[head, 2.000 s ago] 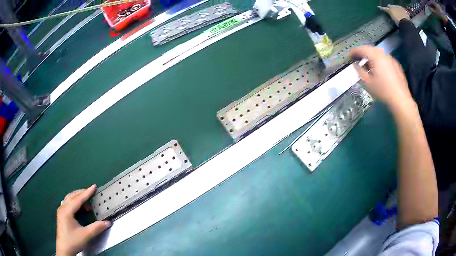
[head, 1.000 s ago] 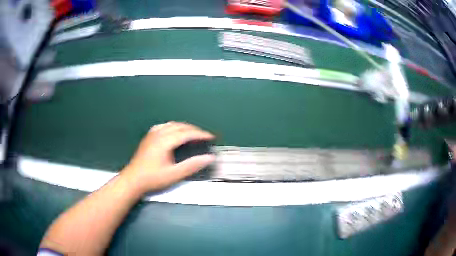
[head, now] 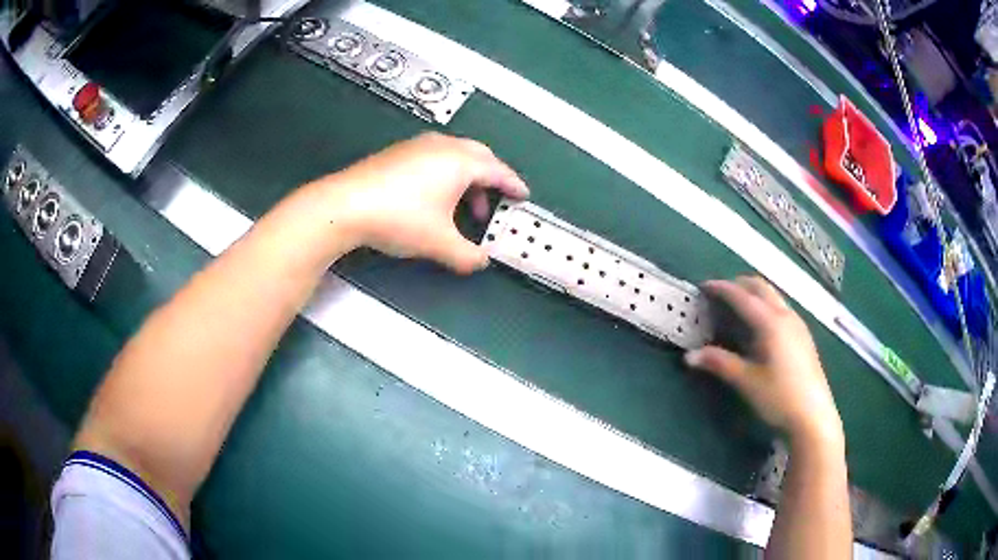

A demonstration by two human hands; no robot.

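A silver cover plate (head: 596, 271) with rows of small dark holes lies slanted over the green belt, between my hands. My left hand (head: 421, 202) grips its left end between thumb and fingers. My right hand (head: 761, 356) grips its right end, thumb at the near edge and fingers at the far edge. Whether the plate touches the belt, I cannot tell. The underside of the plate is hidden.
A four-position jig (head: 383, 63) lies on the belt at upper left. A jig block (head: 53, 224) is at the left edge. A machine corner has a red button (head: 90, 104). Another jig (head: 782, 213) and a red bin (head: 859, 155) are on the far side.
The view has swung left, bringing the machine and jig block into sight. Both hands now hold a cover plate; one second ago my left hand was at the plate row's left end.
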